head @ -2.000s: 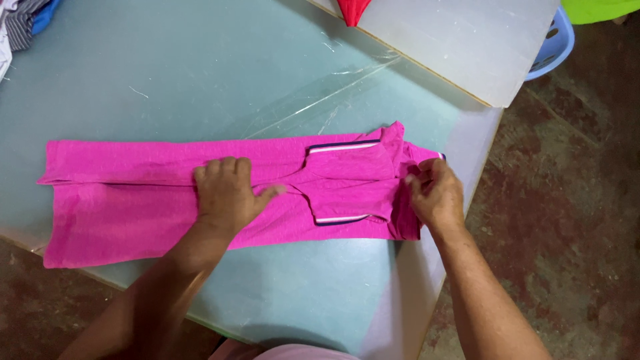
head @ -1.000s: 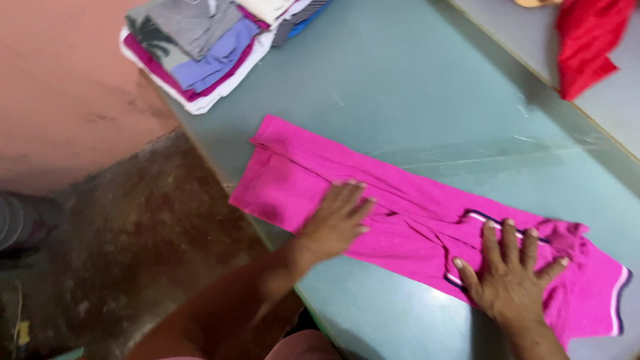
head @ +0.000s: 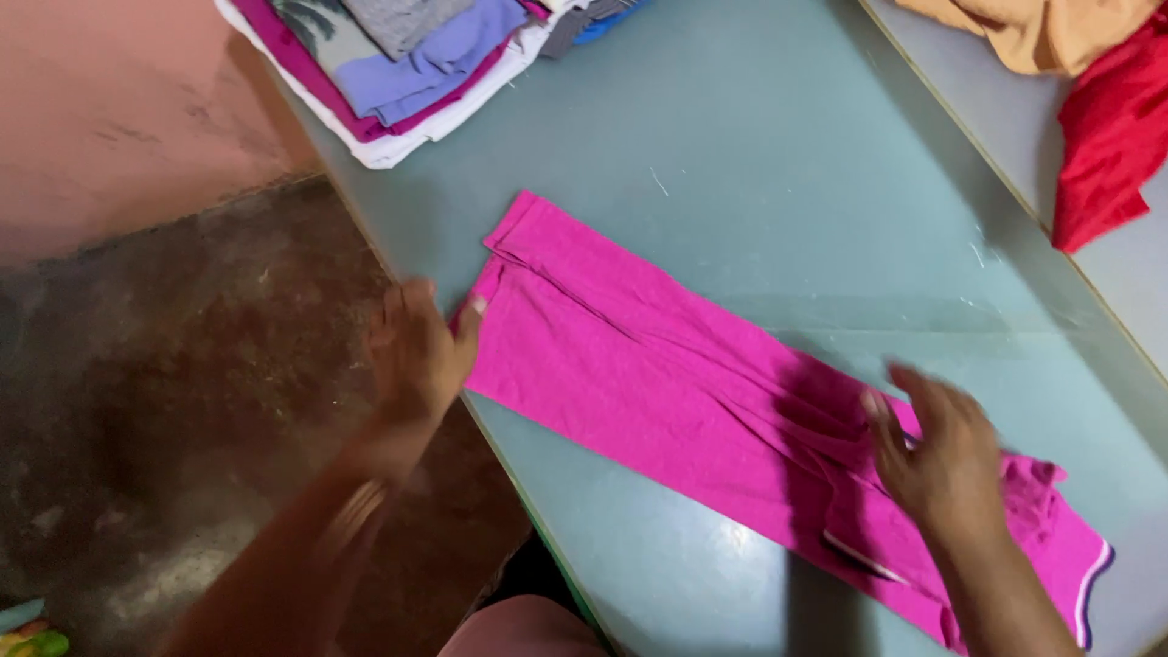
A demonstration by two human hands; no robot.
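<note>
A bright pink knit shirt (head: 620,365), folded into a long strip, lies slantwise on a blue-green table. White and dark stripes trim its sleeve edges and its collar at the lower right. At the strip's far left end, my left hand (head: 420,351) has its thumb over the cloth's edge and its fingers beyond the table edge; whether it pinches the cloth I cannot tell. Over the collar half, my right hand (head: 944,443) hovers blurred, fingers apart, with nothing in it, casting a shadow on the shirt.
A stack of folded clothes (head: 429,78) lies at the table's upper left corner. Red cloth (head: 1109,137) and orange cloth (head: 1049,32) lie on the adjoining grey surface at the upper right. The table edge (head: 511,474) borders the dark floor; a pink wall stands at the left.
My left hand has moved from the middle of the shirt to its left end. My right hand, flat on the shirt a second ago, is now raised above it. The view has shifted left.
</note>
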